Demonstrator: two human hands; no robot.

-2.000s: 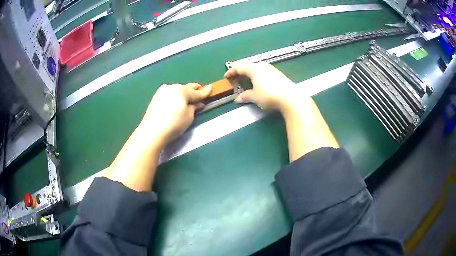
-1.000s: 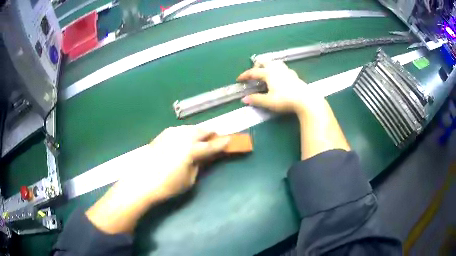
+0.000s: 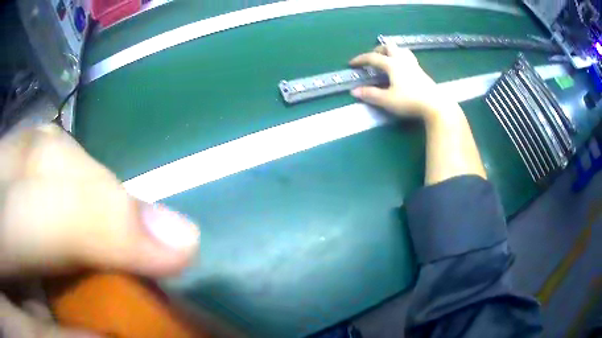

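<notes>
My left hand [image 3: 86, 218] is large, blurred and close to the camera at the lower left, cut off by the picture's edge. It holds the orange-brown block [image 3: 119, 307], which is raised near the camera and partly hidden by the thumb. My right hand [image 3: 406, 82] grips the right end of a silver-grey slide rail [image 3: 320, 86] from above. The rail lies on the green bench top, with its left end and several small holes showing. The fingers hide its right end.
A row of slides [image 3: 462, 41] runs to the far right. A ribbed stack of slides [image 3: 531, 119] sits at the right bench edge. A white strip [image 3: 264, 146] crosses the green surface [image 3: 297, 224]. A red bin [image 3: 115, 9] and a machine are at the upper left.
My left hand has left the rail and come down, left and close to the camera with the orange block. The rail and my right hand show farther up and right, and the whole view has shifted.
</notes>
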